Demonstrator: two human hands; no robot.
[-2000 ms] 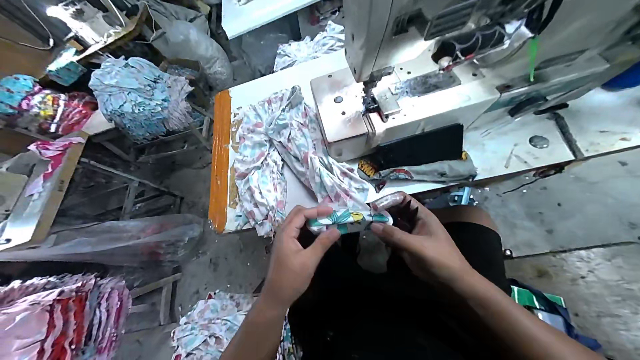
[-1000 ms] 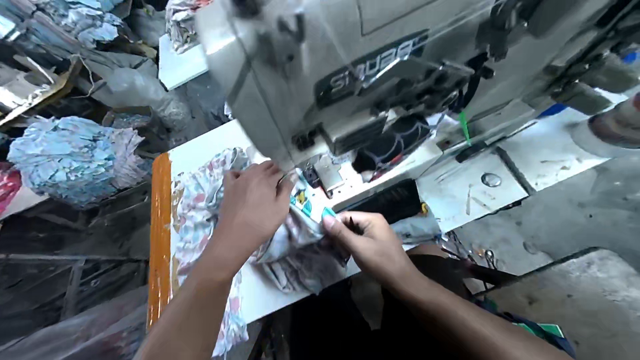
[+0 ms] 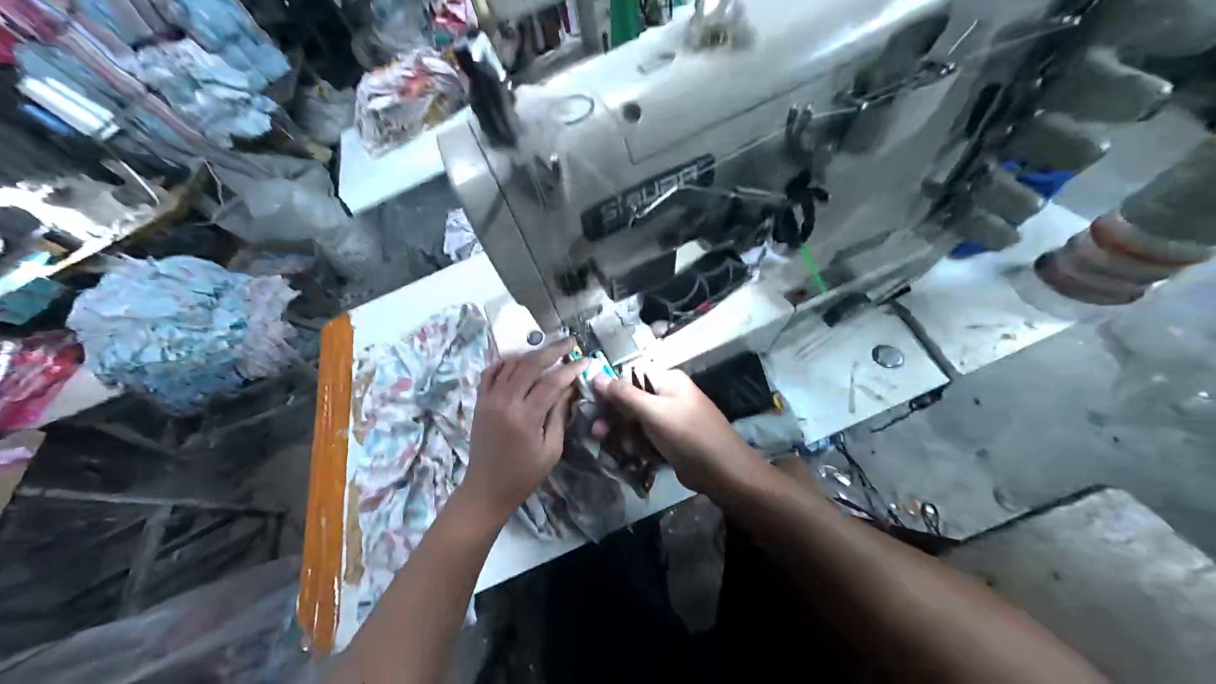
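Observation:
An industrial sewing machine [image 3: 665,190] stands on a white table, its needle area just beyond my fingertips. My left hand [image 3: 522,413] lies with its fingers on the near end of a small white-and-teal printed fabric piece [image 3: 594,369] at the presser foot. My right hand [image 3: 670,418] pinches the same piece from the right, and a dark pointed tool, perhaps thread snips, shows at its fingers. Crumpled floral fabric [image 3: 418,427] spreads over the table left of my left hand, and a darker part of cloth hangs below both hands. The needle itself is blurred.
The table has an orange edge [image 3: 328,475] at its left end. A black flat object [image 3: 731,385] lies right of my right hand. Thread cones [image 3: 1121,256] stand at the far right. A bundle of light blue fabric [image 3: 180,328] sits at the left, beside metal frames.
Both hands have moved from the table's front edge to the machine's needle area with the printed fabric piece. The view has shifted toward the machine.

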